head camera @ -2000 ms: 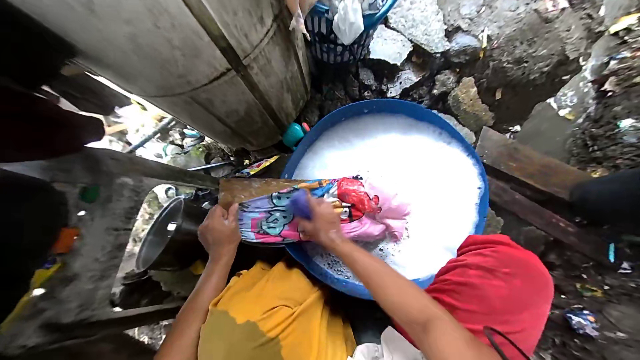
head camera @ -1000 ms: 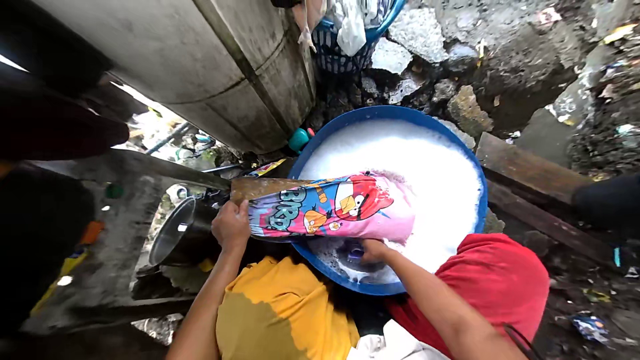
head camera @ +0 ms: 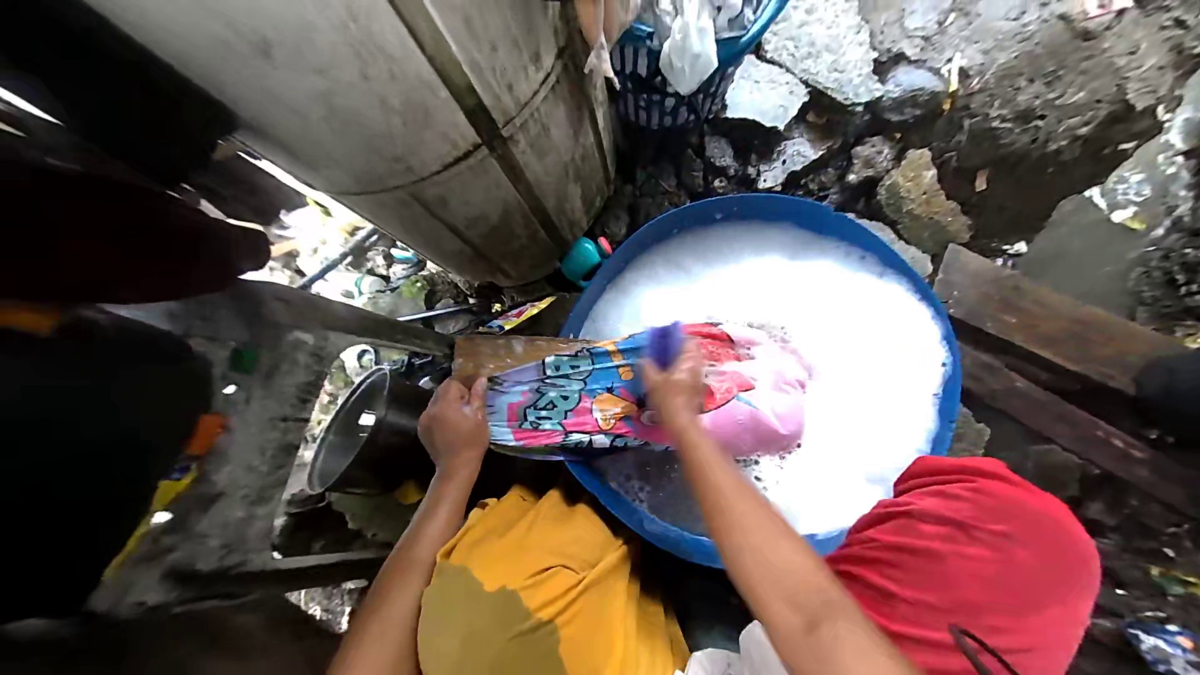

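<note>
A wet pink garment with a colourful cartoon print lies stretched over a wooden board, whose right part reaches over a round blue plastic tub. White suds fill the tub, and the garment's pink right end lies among them. My left hand grips the garment's left end at the board's edge. Pressed on the print, my right hand holds a purple scrubbing brush; both are motion-blurred, and the brush's underside is hidden.
A large grey drum-like container stands behind on the left. Beyond the tub is a blue basket with plastic bags. A dark metal pot sits left of my left hand. Wooden planks and broken rocks lie right of the tub.
One second ago my right hand was lower, at the garment's near edge over the tub; now it is up on the print with the brush. My left hand has stayed at the garment's left end.
</note>
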